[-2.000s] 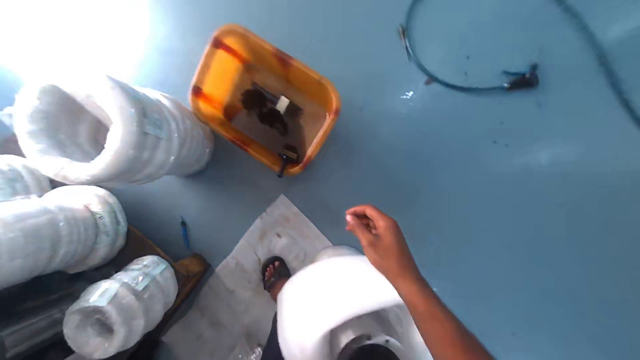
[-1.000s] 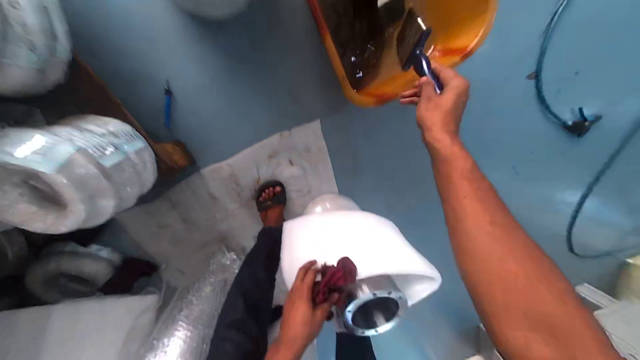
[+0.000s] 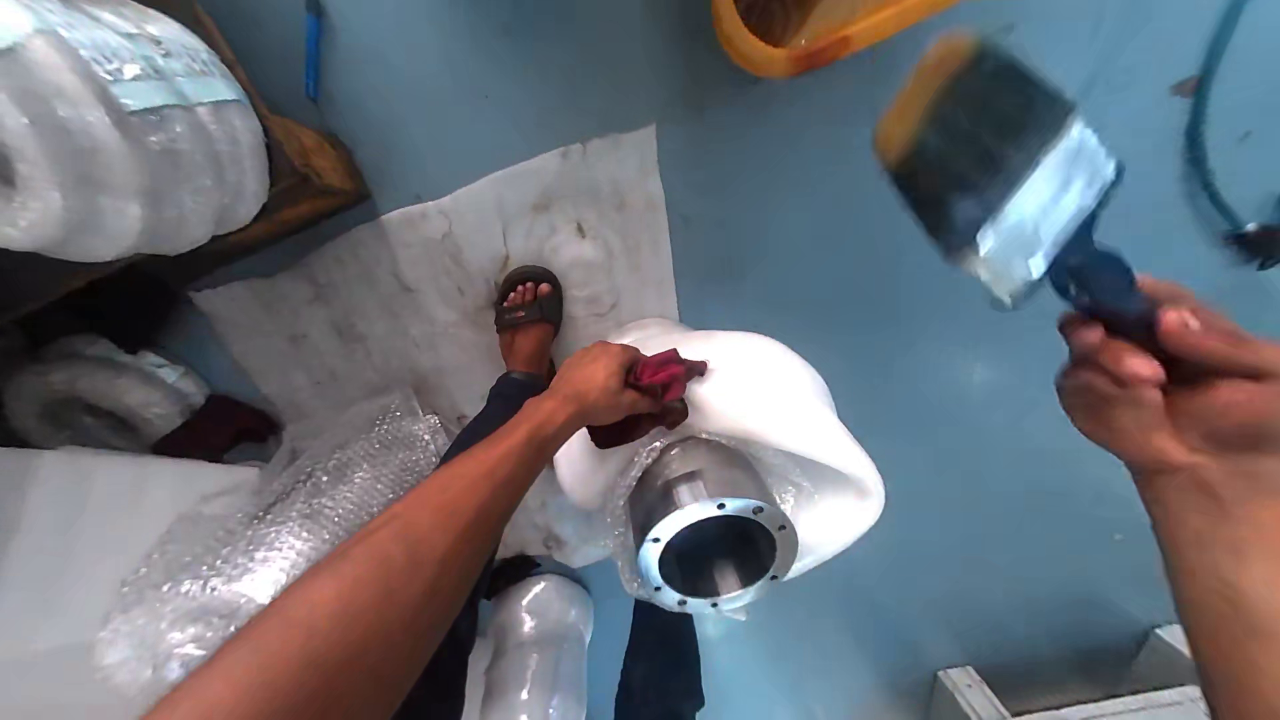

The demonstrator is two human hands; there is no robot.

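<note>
My right hand (image 3: pixel 1170 370) grips the dark blue handle of a wide paintbrush (image 3: pixel 1000 160), whose dark bristles have a yellowish-brown tip, over the blue floor at the right. A bunched maroon cloth (image 3: pixel 665 375) is in my left hand (image 3: pixel 600 385), against a white foam sheet (image 3: pixel 770 380). The foam is wrapped around a flanged metal cylinder (image 3: pixel 718 555), which has bolt holes around its open end. Clear plastic film also surrounds the cylinder.
A yellow tub (image 3: pixel 800 60) lies at the top edge. Plastic-wrapped rolls (image 3: pixel 130 150) rest on a wooden pallet (image 3: pixel 310 165) at left. Bubble wrap (image 3: pixel 300 530) lies lower left, near my legs. A cable (image 3: pixel 1200 150) runs at right, a pale frame (image 3: pixel 970 695) stands lower right.
Two seconds ago the brush lay in the tub; my right hand took its handle and has lifted it out, to the right. My left hand, with the maroon cloth, has moved up along the foam.
</note>
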